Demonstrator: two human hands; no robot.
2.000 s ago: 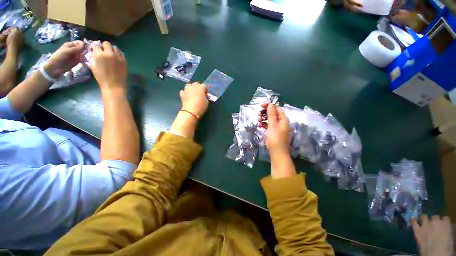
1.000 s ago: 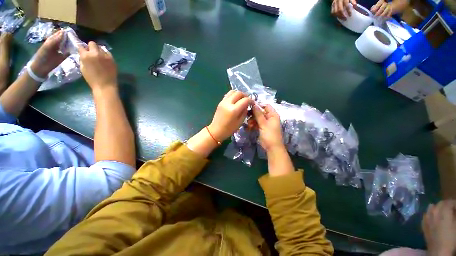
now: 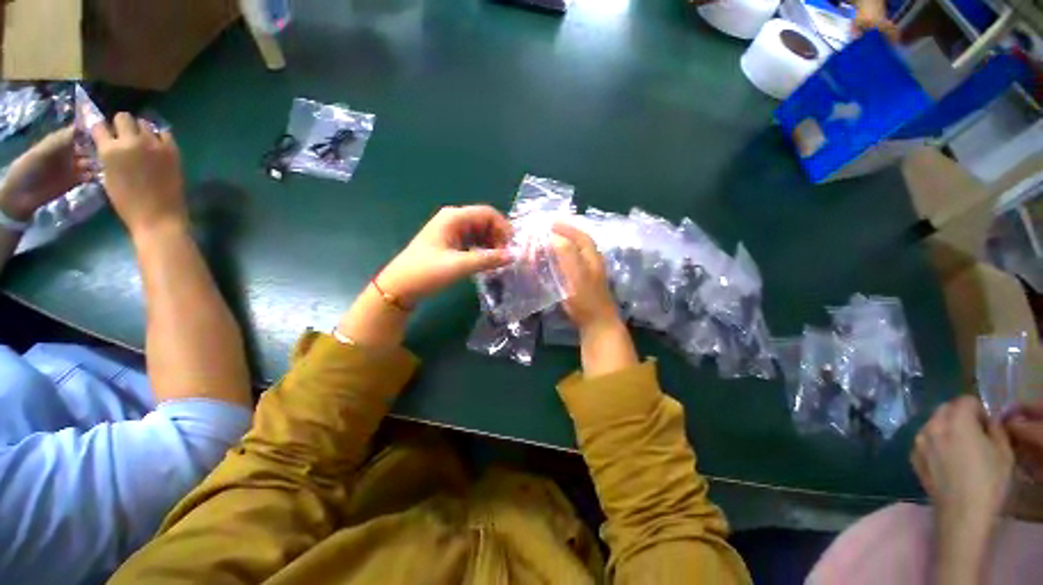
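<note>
My left hand (image 3: 448,254) and my right hand (image 3: 586,278) hold a clear zip bag (image 3: 531,274) between them, above the left end of the heap. My left hand grips its left side, my right hand its right side. Glare hides what is inside the bag. The heap of filled bags (image 3: 689,286) stretches from under my hands to the right. A set-aside bag (image 3: 333,139) with a dark cable in it lies flat at the upper left. A loose dark cable (image 3: 278,155) lies at its left edge.
A person in blue sleeves works at a bag pile (image 3: 66,215) at left, below a brown carton (image 3: 154,40). At right are another bag pile (image 3: 852,366), a neighbour's hands with a clear bag (image 3: 1002,371), a blue carton (image 3: 856,105) and a white roll (image 3: 782,57).
My hands hold the bag lower and apart, over the heap. The view has shifted, so table items appear further left. The neighbour at right now has both hands up with a clear bag.
</note>
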